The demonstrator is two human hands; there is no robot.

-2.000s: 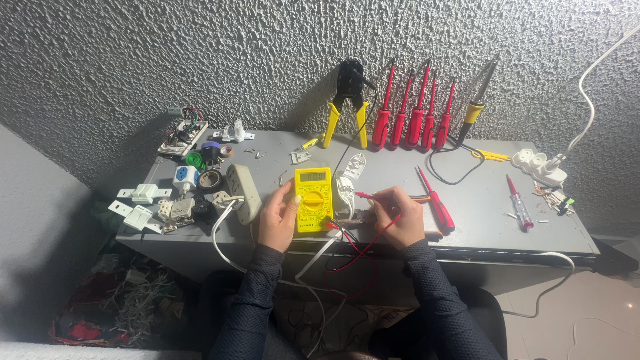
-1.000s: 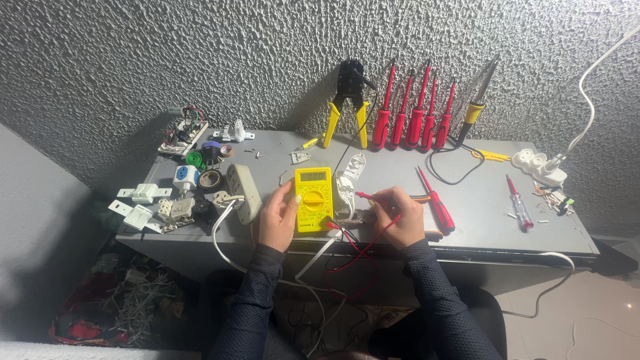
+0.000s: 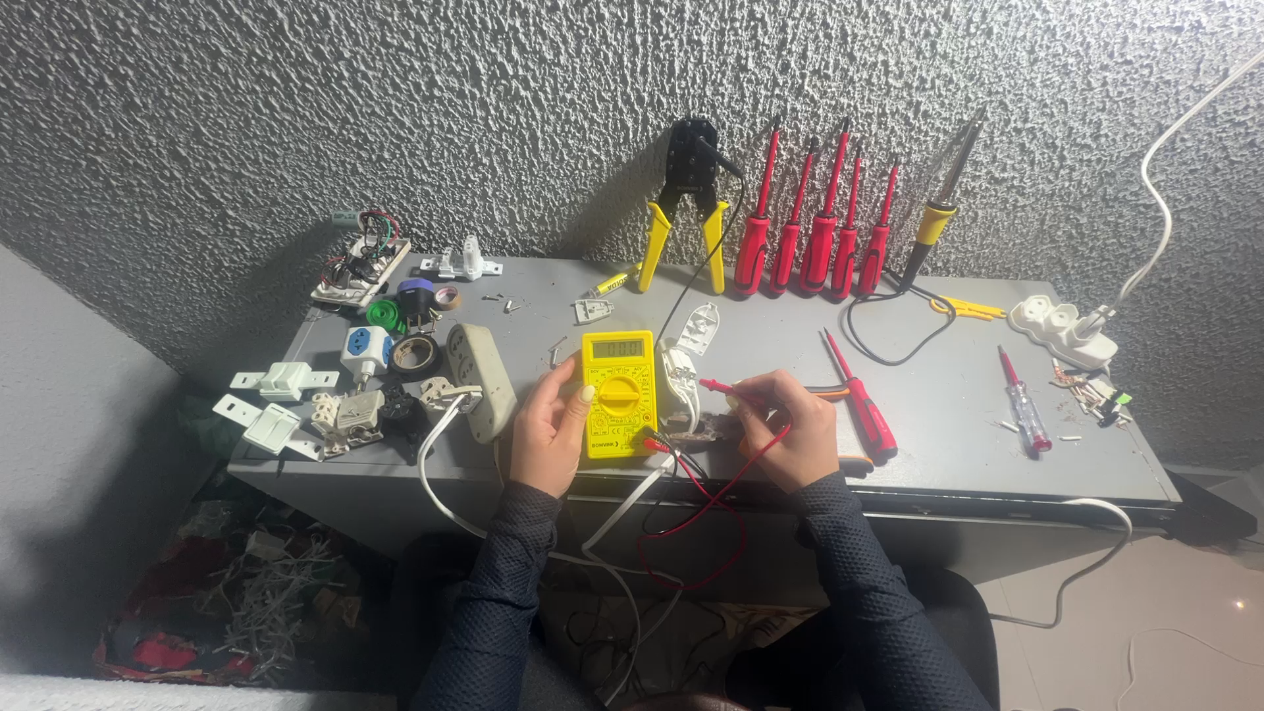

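Observation:
My left hand (image 3: 551,430) holds the left edge of a yellow digital multimeter (image 3: 620,397), thumb on its front; its display shows digits. In my right hand (image 3: 790,425) is the red test probe (image 3: 726,388), its tip pointing left at an opened white plug or socket housing (image 3: 681,370) with white wires. Whether the tip touches it I cannot tell. A loose white cover (image 3: 698,328) lies just behind the housing. The black lead runs up to a probe near the crimping tool (image 3: 688,197). Under and beside my right hand lie pliers with black and orange handles (image 3: 855,462), partly hidden.
Several red screwdrivers (image 3: 817,247) and a soldering iron (image 3: 933,222) lean on the textured wall. A red screwdriver (image 3: 869,415) and a voltage tester (image 3: 1027,415) lie right. A white power strip (image 3: 1062,331) stands back right. At left are a socket strip (image 3: 477,380), tape rolls (image 3: 414,354) and electrical parts.

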